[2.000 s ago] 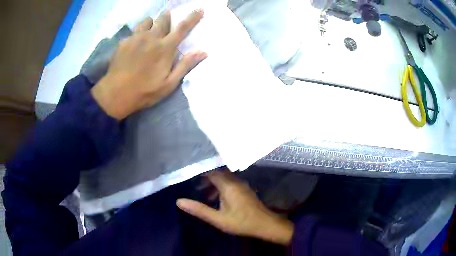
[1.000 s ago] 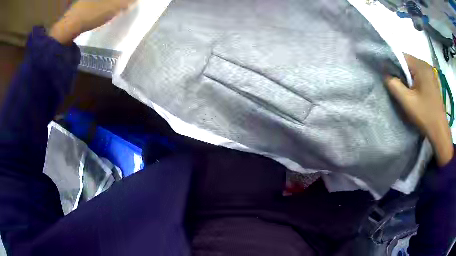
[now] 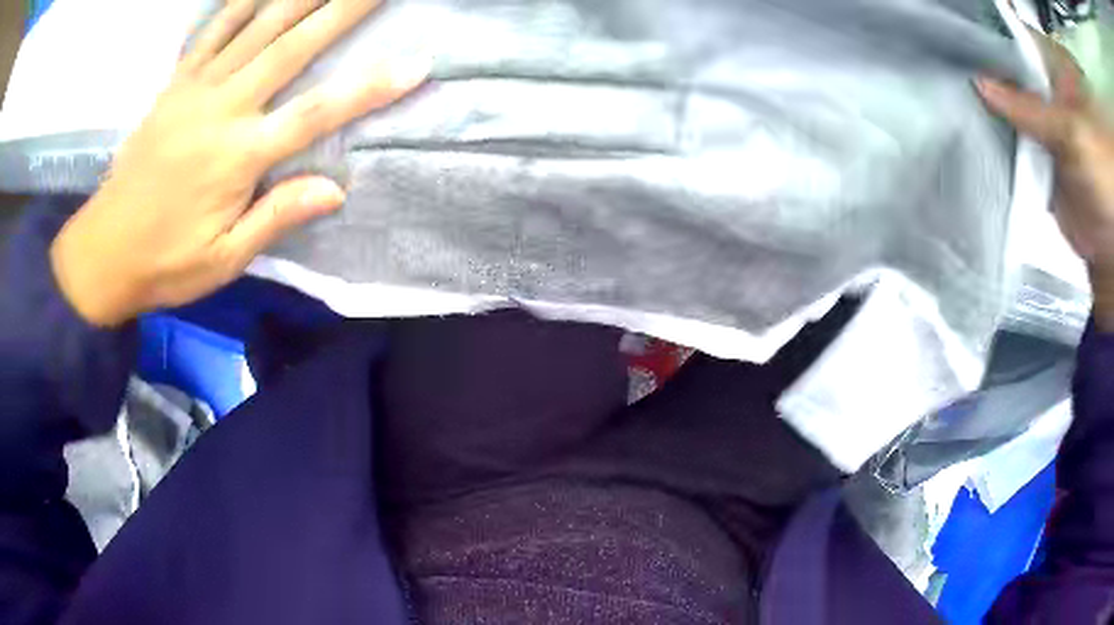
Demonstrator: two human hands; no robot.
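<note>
The grey garment panel (image 3: 586, 232) lies over the table's front edge, its white-edged lower border hanging above the lap. The welt pocket opening (image 3: 550, 116) runs across its upper part, outlined by dark seams. My left hand (image 3: 208, 159) lies spread on the panel's left side, palm down, fingers apart. My right hand (image 3: 1075, 153) is at the panel's right edge, thumb on top and fingers behind, slightly blurred. A white cloth flap (image 3: 886, 372) hangs from the panel's lower right.
The table's front edge (image 3: 55, 165) shows at left. A blue bin (image 3: 196, 360) with grey fabric pieces (image 3: 104, 470) is below left. Another blue bin (image 3: 996, 537) and fabric pieces (image 3: 1014, 409) are below right. A small red item (image 3: 654, 360) shows under the panel.
The panel was turned grey side up, then shifted up and flatter, its slit now nearly level. My left hand has moved from the far upper left onto it. The scissors are no longer visible.
</note>
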